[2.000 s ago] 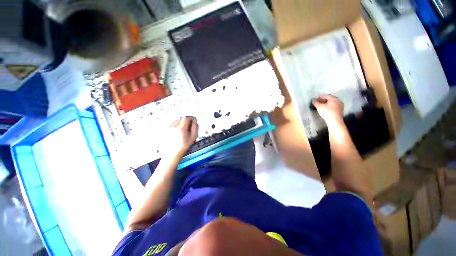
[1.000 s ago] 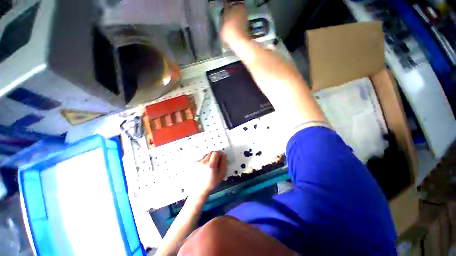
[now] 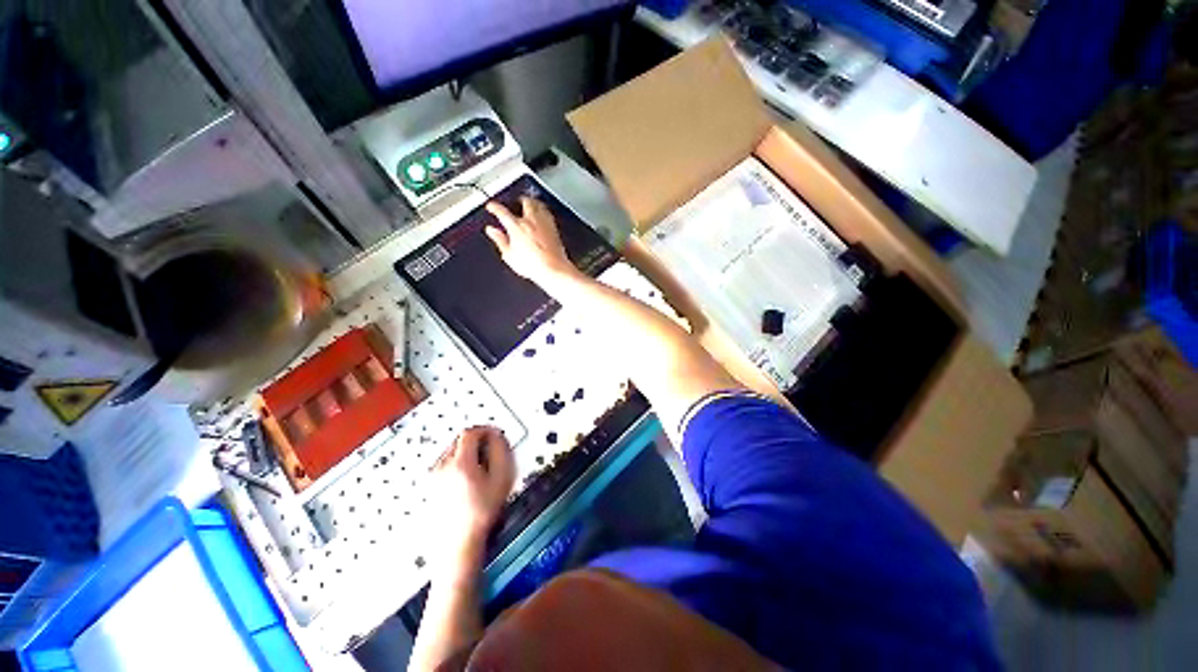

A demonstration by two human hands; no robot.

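My right hand [image 3: 531, 244] rests over the flat black mouse pad [image 3: 470, 292], fingers apart; whether a dark item lies under it cannot be told. My left hand [image 3: 478, 465] is curled at the front of the perforated base plate [image 3: 375, 505]; a dark spot shows between its fingers, and I cannot tell if it is a held part. Small black parts [image 3: 553, 404] lie scattered between the pad and the plate's front edge. One black piece [image 3: 773, 322] lies on the white sheet [image 3: 736, 250] in the open carton [image 3: 939, 427].
An orange-red slotted fixture [image 3: 339, 404] sits on the plate, with thin metal tools [image 3: 246, 460] left of it. The duct mouth [image 3: 210, 305] is behind. A control box [image 3: 447, 155] with green lights and a monitor [image 3: 460, 33] stand beyond the pad. A blue bin [image 3: 230, 565] is lower left.
My right hand went from the carton to the control box area, then back onto the pad. My left hand stays at the plate's front. The view has turned, bringing the monitor into sight.
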